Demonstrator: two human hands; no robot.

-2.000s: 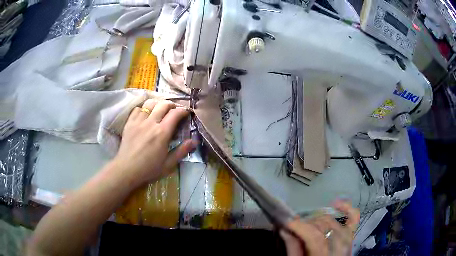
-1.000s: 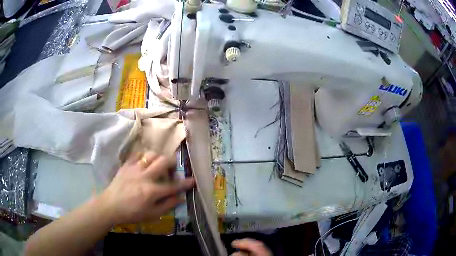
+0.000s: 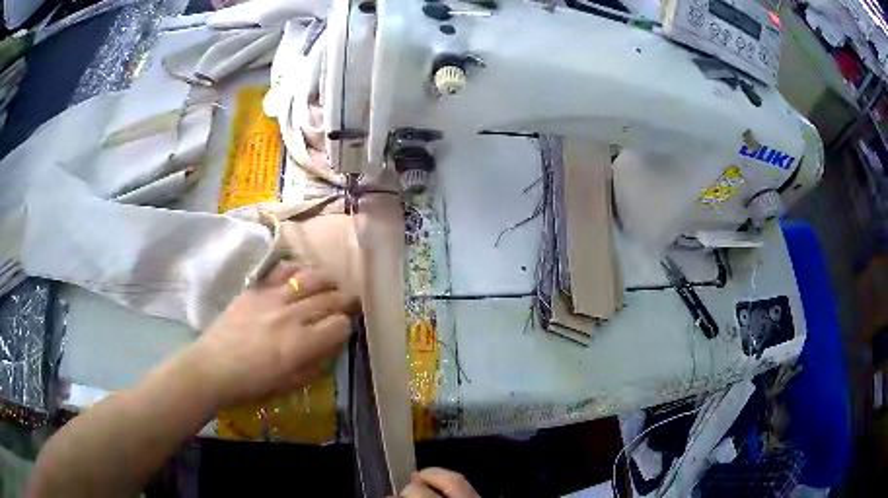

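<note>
A long beige strip (image 3: 385, 340) with a dark grey underside runs from the presser foot (image 3: 352, 197) down over the table's front edge. My left hand (image 3: 277, 336) lies on the beige inner cloth (image 3: 319, 245), left of the strip, fingers bent, fingertips at the strip's left edge. My right hand (image 3: 438, 483) is at the bottom edge, mostly cut off, with its fingers on the strip's lower end. The pale grey-white garment panel (image 3: 127, 248) spreads left of the needle and joins the bunched beige cloth.
The white sewing machine (image 3: 565, 83) arches over the table. Stacked beige strips (image 3: 592, 224) with dark frayed edges lie right of the needle. Small dark snips (image 3: 689, 297) lie farther right. Layered sewn pieces (image 3: 161, 146) lie at the left. A control panel (image 3: 725, 34) stands upper right.
The strip has swung from a diagonal to nearly straight down. My right hand has moved left and down. My left hand has moved from beside the needle toward me onto the beige cloth.
</note>
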